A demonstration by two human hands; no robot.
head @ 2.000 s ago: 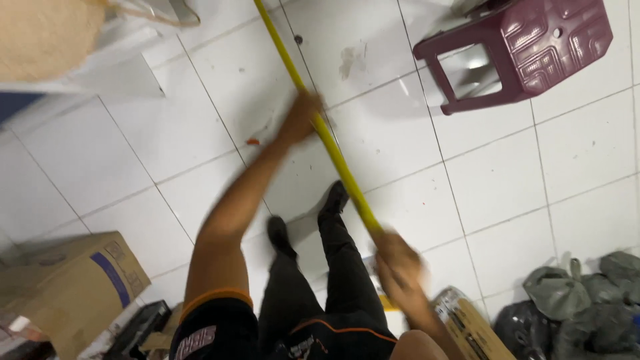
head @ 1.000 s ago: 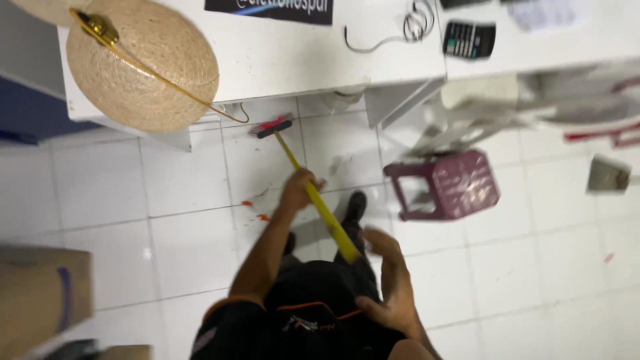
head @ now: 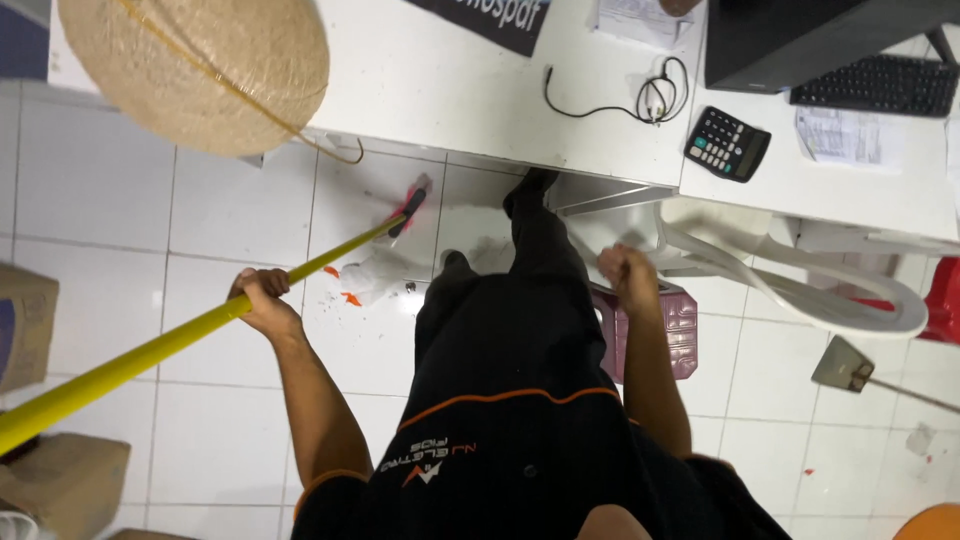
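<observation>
My left hand [head: 262,298] is closed around the yellow handle [head: 161,339] of a broom. The handle slants from the lower left edge to the broom head [head: 409,210], which has pinkish-red bristles and rests on the tiled floor by the white desk. Orange scraps [head: 351,298] and dark crumbs lie on the tiles between that head and my left hand. My right hand [head: 627,271] is off the handle, with its fingers curled, above the maroon plastic stool [head: 679,330]; whether it is fully closed is unclear.
The white desk [head: 450,105] carries a round woven lampshade [head: 202,75], a black cable [head: 600,112], a calculator [head: 726,144] and a keyboard [head: 874,86]. A white plastic chair [head: 885,315] and a long-handled dustpan [head: 843,365] are at the right, cardboard boxes [head: 71,480] at the lower left.
Two seconds ago both hands were at the handle; my right hand has since let go. The handle's near end has swung to the left. The view has shifted toward the desk.
</observation>
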